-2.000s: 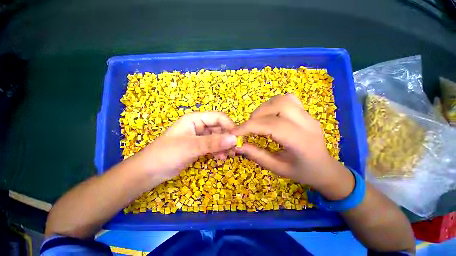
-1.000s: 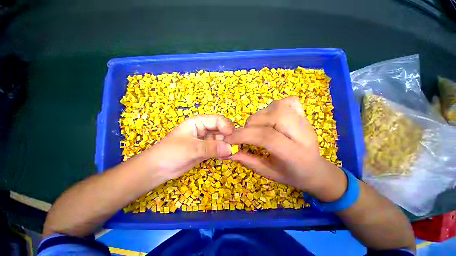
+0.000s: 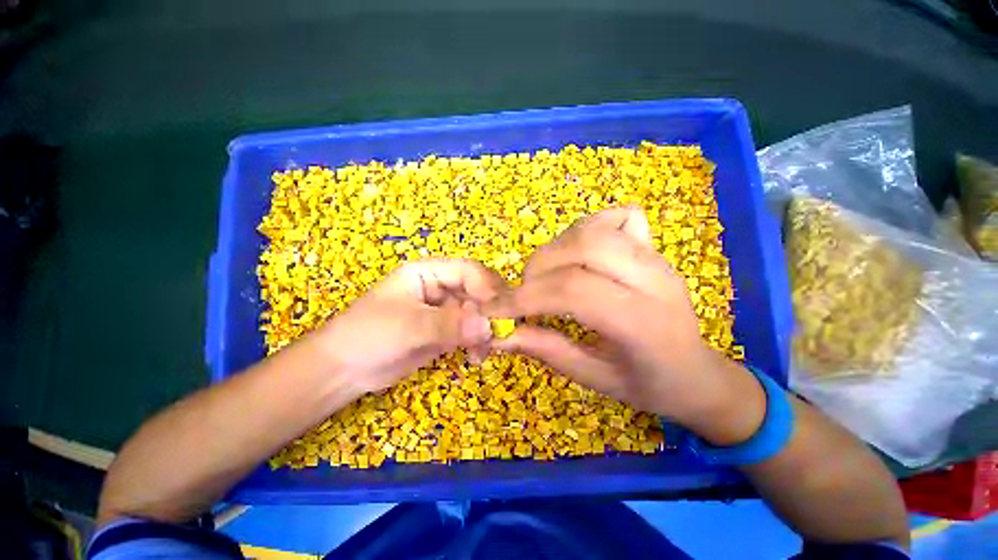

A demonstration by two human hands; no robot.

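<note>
A small yellow plastic part (image 3: 502, 327) is pinched between my two hands above the middle of the blue tray (image 3: 498, 478). My left hand (image 3: 421, 321) holds it from the left with thumb and fingertips. My right hand (image 3: 613, 312) holds it from the right between thumb and fingers, its other fingers curled. Whether a second piece is between the fingers or in the palms is hidden. Many loose yellow parts (image 3: 482, 421) fill the tray under my hands. A blue wrist band (image 3: 763, 424) is on my right wrist.
A clear plastic bag (image 3: 848, 284) part filled with duller yellow pieces lies against the tray's right side. Another bag (image 3: 979, 208) is at the right edge. The tray lies on a dark green surface (image 3: 120, 273). A red stool (image 3: 958, 489) shows at the lower right.
Both hands and the yellow part between them have shifted slightly left and down in the picture. The tray and bags also appear slightly shifted left and up. The pinch is kept.
</note>
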